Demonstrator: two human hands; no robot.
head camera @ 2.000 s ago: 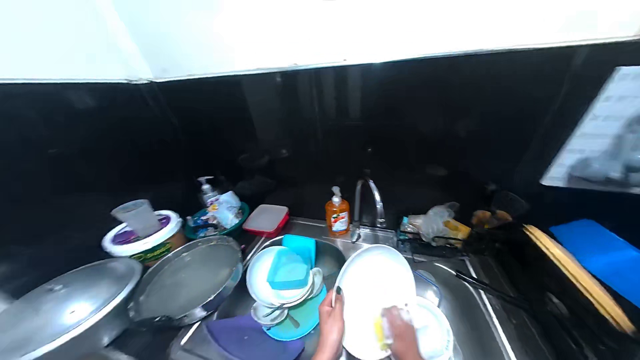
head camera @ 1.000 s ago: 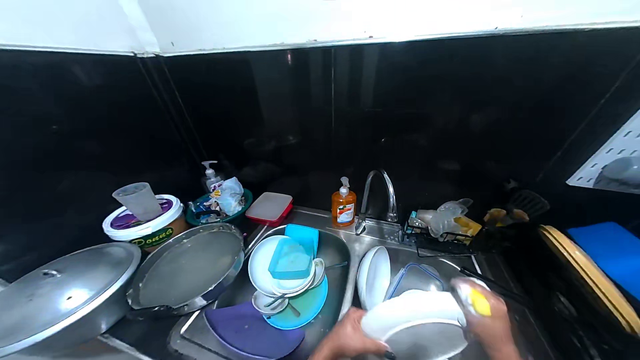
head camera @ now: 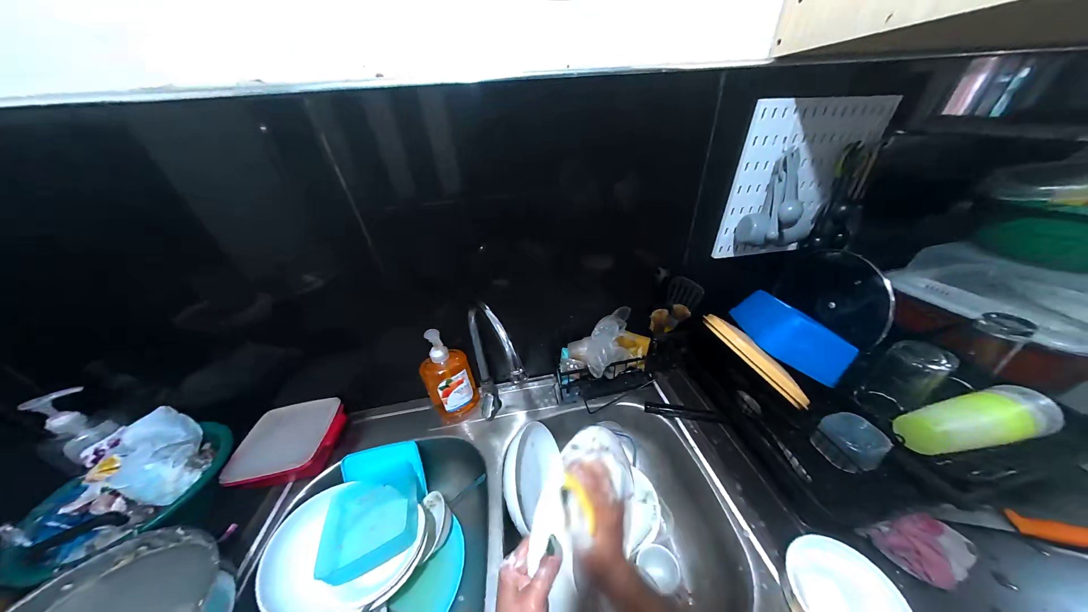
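Note:
Over the right basin my left hand (head camera: 529, 578) grips a white plate (head camera: 548, 518) by its lower edge, the plate tilted steeply. My right hand (head camera: 602, 518), blurred, holds a yellow sponge (head camera: 580, 508) against or close to the plate. Behind them, white plates (head camera: 529, 463) lean in the basin, and a small white bowl (head camera: 658, 568) lies lower right. The left basin holds a stack of white plates (head camera: 289, 544), a turquoise container (head camera: 367, 531) on top, and a turquoise plate (head camera: 446, 565). Part of each hand is cut off or blurred.
An orange soap bottle (head camera: 449, 382) and a faucet (head camera: 493, 340) stand behind the basins. A wire caddy (head camera: 603, 378) is to their right. A dish rack (head camera: 765, 450) holds boards and a blue container (head camera: 795, 337). A white plate (head camera: 841, 578) lies at the lower right.
The plate, held low and nearly flat one second ago, is now tilted steeply. The right hand with the sponge has come in closer to it. The view has swung right.

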